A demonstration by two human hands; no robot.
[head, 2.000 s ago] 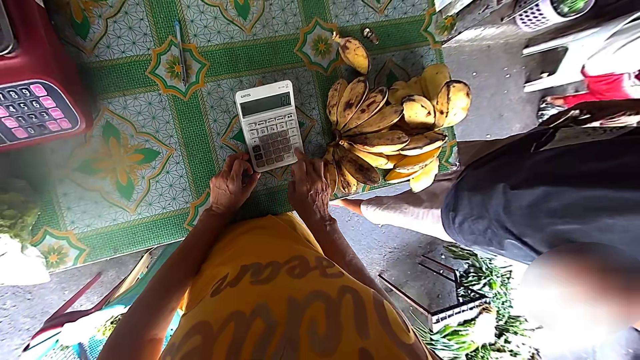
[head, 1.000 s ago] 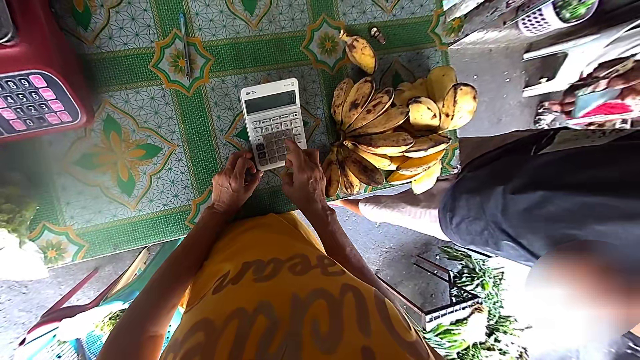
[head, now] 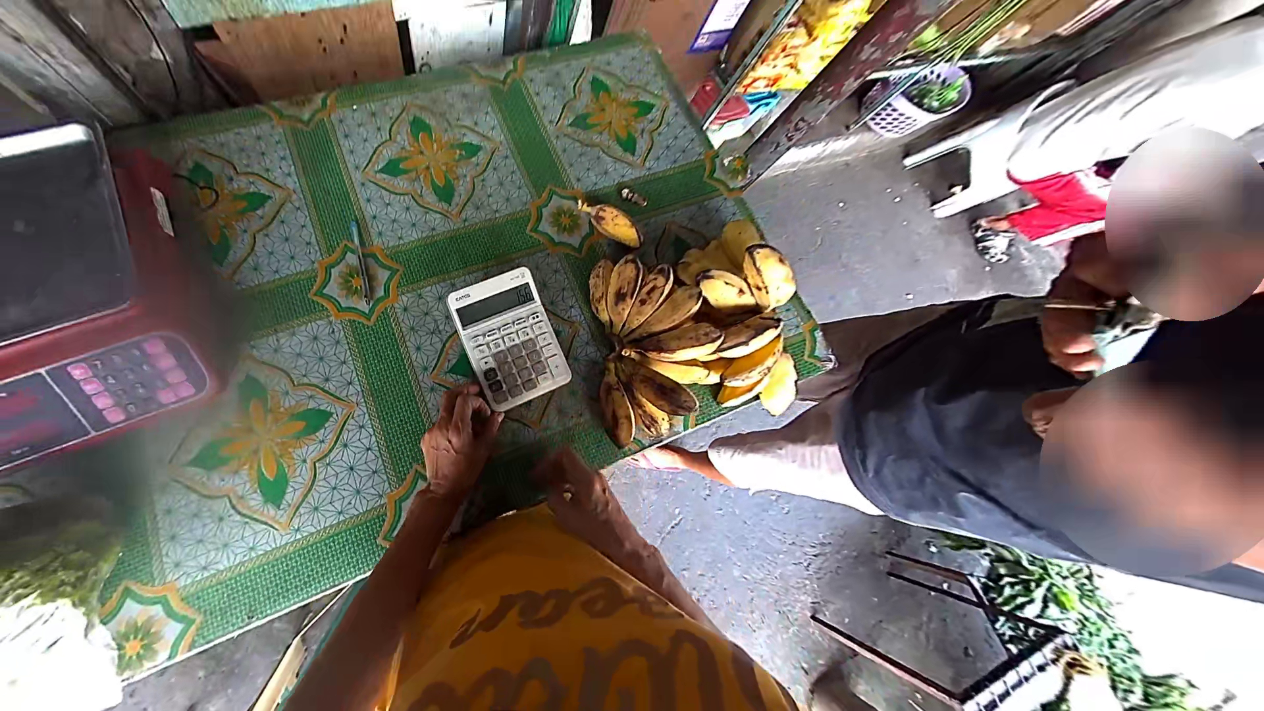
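Observation:
A white desk calculator (head: 510, 339) lies on the green patterned tablecloth (head: 346, 415), with digits on its display. My left hand (head: 460, 439) touches the calculator's lower left corner, fingers curled. Blurred by motion, my right hand (head: 578, 489) is at the table's near edge, below the calculator and apart from it; its fingers are unclear. Bunches of spotted ripe bananas (head: 662, 336) lie to the right of the calculator. A single banana (head: 614, 224) is just behind them. To the left of the calculator is a pen (head: 361, 262).
A red digital scale (head: 148, 375) stands at the left, with leafy greens (head: 59, 563) in front of it. Two people are at the right, one in a dark garment (head: 908, 425) close to the table corner. Green vegetables (head: 1066, 602) lie low at the right. A white basket (head: 913, 104) stands behind.
My right hand has moved off the calculator keys toward the table's near edge. My left hand remains at the calculator's corner. The view has shifted to show more of the table's far side.

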